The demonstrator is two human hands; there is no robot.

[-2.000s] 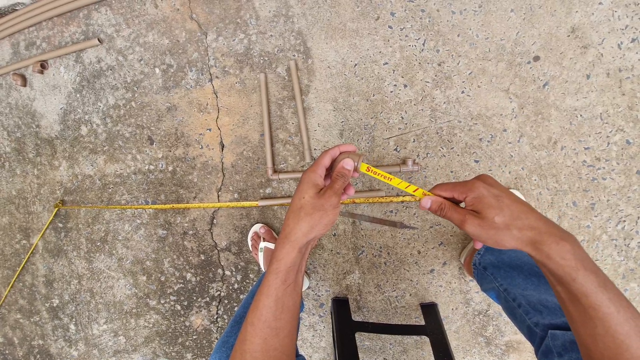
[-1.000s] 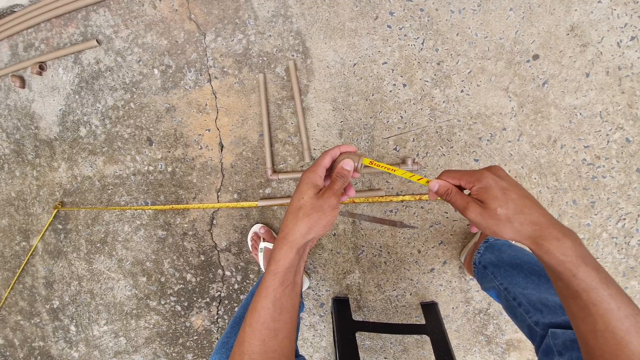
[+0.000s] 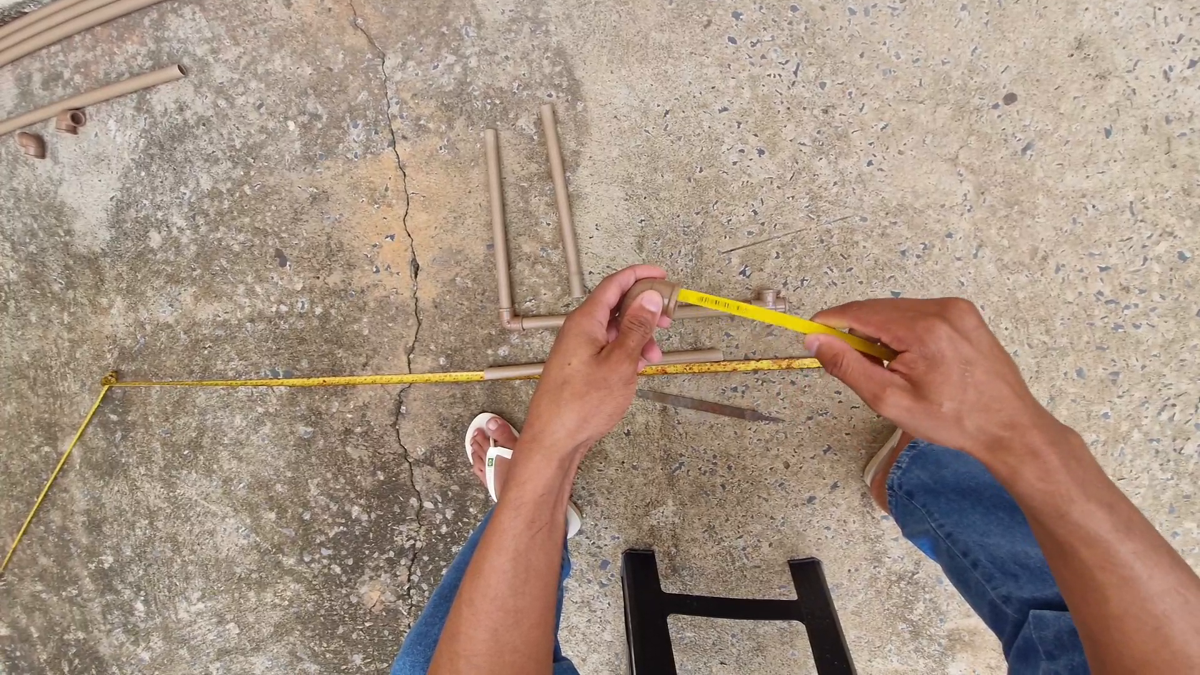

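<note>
My left hand (image 3: 605, 361) grips a brown plastic elbow fitting (image 3: 656, 296) between thumb and fingers. A yellow hacksaw blade or similar flat strip (image 3: 750, 311) runs from the fitting's mouth to my right hand (image 3: 909, 366), whose thumb and fingers pinch its far end. Below the hands, a yellow tape measure blade (image 3: 300, 381) stretches over the concrete, with a short brown pipe (image 3: 694, 356) lying along it. A flat metal file (image 3: 708, 405) rests just below the tape. Behind my left hand lies a pipe joined to an upright pipe (image 3: 499, 225) by an elbow.
Another loose pipe (image 3: 561, 202) lies beside the joined one. At the upper left are more brown pipes (image 3: 103, 98) and two elbow fittings (image 3: 31, 143). A black stool or chair frame (image 3: 731, 607) stands between my legs. A crack (image 3: 412, 267) crosses the concrete.
The yellow strip shows large printed lettering in the earlier frames and small markings now. My right hand has shifted slightly along its end. My left hand keeps hold of the fitting.
</note>
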